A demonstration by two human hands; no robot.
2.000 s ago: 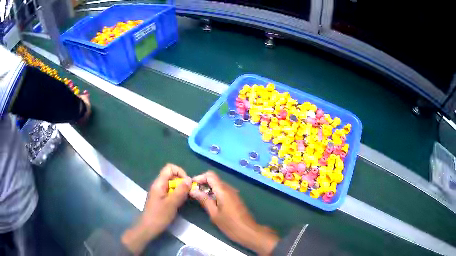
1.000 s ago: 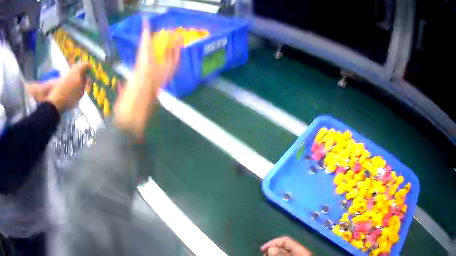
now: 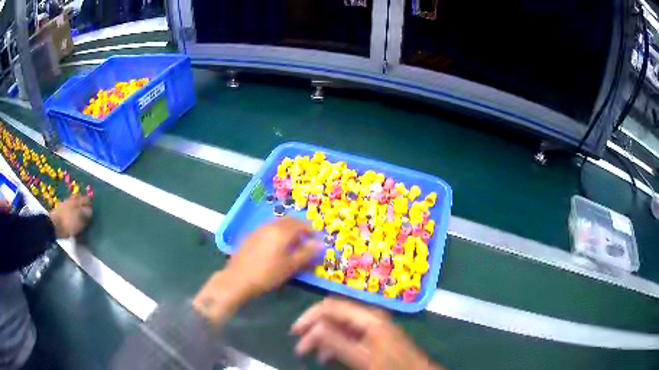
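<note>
A light blue shallow tray [image 3: 238, 226] lies in front of me, heaped with yellow toy figures [image 3: 339, 188] and some pink ones. Several small round silvery or dark parts [image 3: 279, 210] lie on its bared left floor. My left hand [image 3: 271, 256] is over the tray's front left part, blurred, fingers at the edge of the heap; whether it holds anything cannot be told. My right hand [image 3: 347, 329] is just in front of the tray's near rim, blurred, with fingers bent; nothing shows clearly in it.
A deep blue crate [image 3: 108, 141] with yellow figures stands at the left. Figures line the belt [image 3: 32, 162] at far left, beside a neighbour's hand [image 3: 72, 215]. A clear plastic box [image 3: 603, 235] lies at right. Metal-framed dark cabinets stand behind.
My left hand has come back from over the blue crate to the tray. My right hand is further into view, near the tray's front rim. The camera view has turned right.
</note>
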